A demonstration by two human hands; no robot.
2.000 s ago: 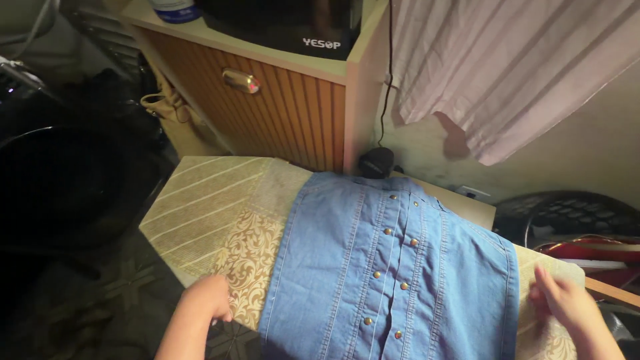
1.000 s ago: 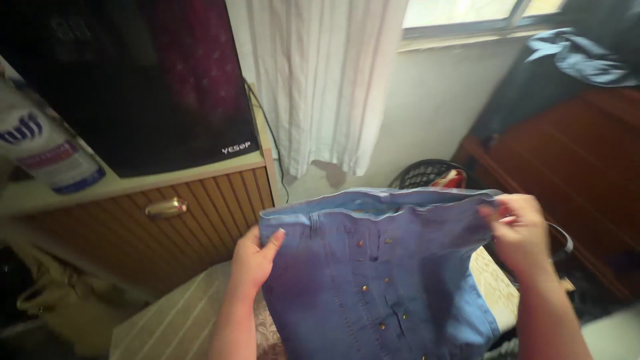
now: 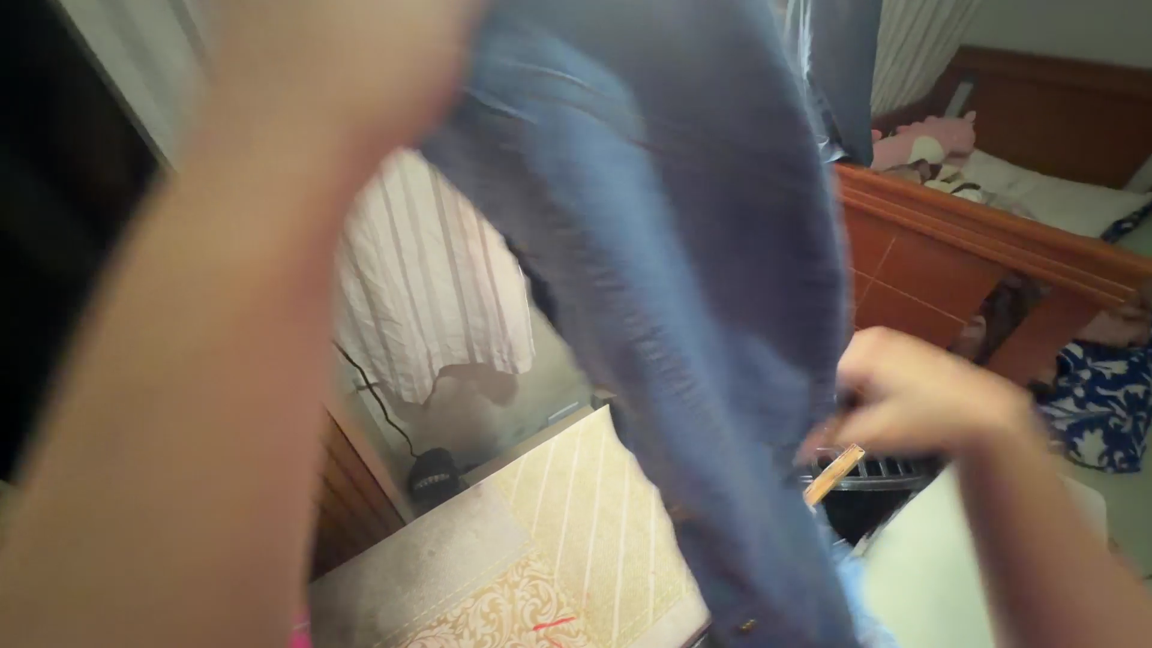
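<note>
A blue denim garment point(image 3: 666, 297) with metal buttons hangs raised and blurred in the middle of the view, above the patterned fabric-covered board point(image 3: 576, 504). My left forearm reaches up across the left side; the left hand itself lies beyond the top edge or is hidden at the garment's upper part. My right hand point(image 3: 918, 396) is at the garment's right edge, with fingers bent; blur hides whether it grips the cloth. A wooden strip point(image 3: 835, 475) shows just below the right hand.
A striped curtain point(image 3: 441, 279) hangs behind the board, near a black cable and plug point(image 3: 434, 477). At right stand a wooden bed frame point(image 3: 981, 216) with a pink plush toy point(image 3: 931, 139), a black basket point(image 3: 864, 495) and blue-and-white patterned cloth point(image 3: 1102, 405).
The denim garment lay flat on the board, was then held by its top edge in both hands, and is now lifted high. My left arm has gone up.
</note>
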